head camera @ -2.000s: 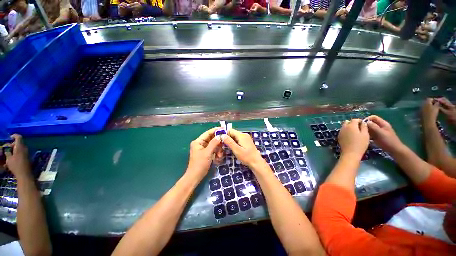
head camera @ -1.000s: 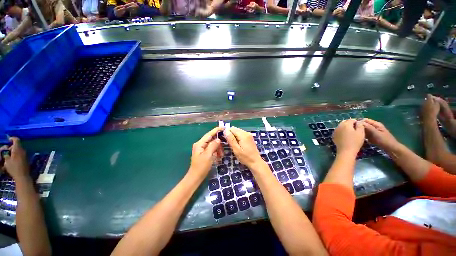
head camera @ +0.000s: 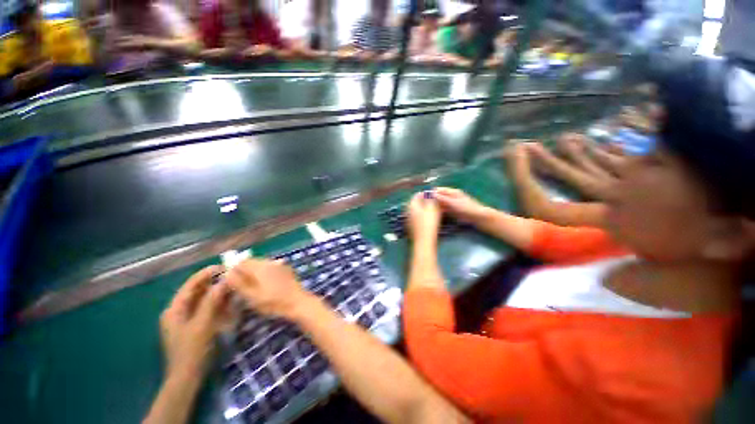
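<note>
The view is blurred. My left hand [head camera: 192, 319] and my right hand [head camera: 266, 288] meet at the fingertips above the upper left part of a clear carrier sheet [head camera: 223, 411]. A small dark piece [head camera: 218, 276], probably a square unit, shows between the fingertips, mostly hidden by the fingers. The sheet lies on the green bench and carries rows of black square pads [head camera: 281, 341]. Pale tape strips [head camera: 318, 232] stick up at its top edge.
A dark green conveyor belt [head camera: 149, 186] runs beyond the bench edge, with a few small units [head camera: 228, 204] on it. A blue bin [head camera: 25, 195] is cut off at left. A person in orange [head camera: 530, 356] works close at right. More people sit across the belt.
The view has swung to the right and blurred, so the bin is mostly out of frame and the neighbour in orange shows larger. My hands still meet at the fingertips over the sheet.
</note>
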